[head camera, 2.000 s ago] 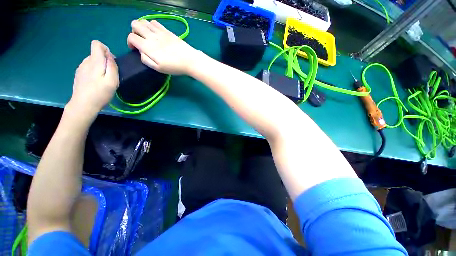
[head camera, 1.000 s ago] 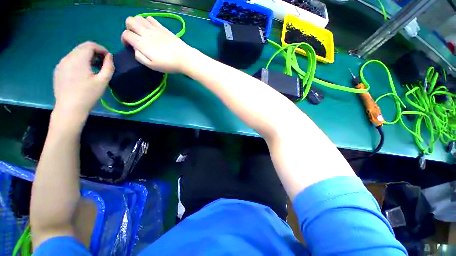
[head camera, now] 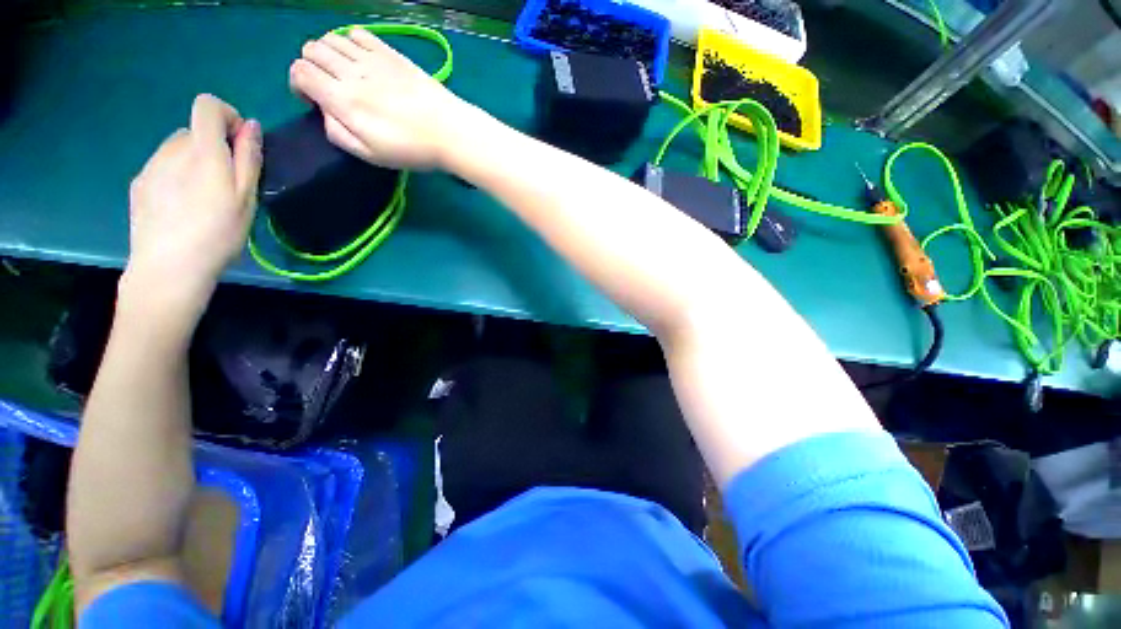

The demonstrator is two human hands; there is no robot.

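A black box housing (head camera: 322,197) sits on the green bench at the left, with a bright green cord (head camera: 357,254) looped around it. My right hand (head camera: 379,98) lies over the top right of the housing, fingers bent over its far edge. My left hand (head camera: 197,184) is at the housing's left side, thumb and fingertips together near its edge; whether a small part is between them cannot be seen. My palm hides part of the housing.
Two more black housings (head camera: 596,105) with green cord lie at centre. Behind are a blue bin (head camera: 531,37), a yellow bin (head camera: 813,117) and a white box (head camera: 787,55). An orange screwdriver (head camera: 911,261) and tangled green cords (head camera: 1057,264) lie right. A blue crate (head camera: 250,541) stands below.
My left hand moved away from the housing with its fingers parted, then came back to its left side with them closed. My right hand has stayed on the housing, shifting slightly left.
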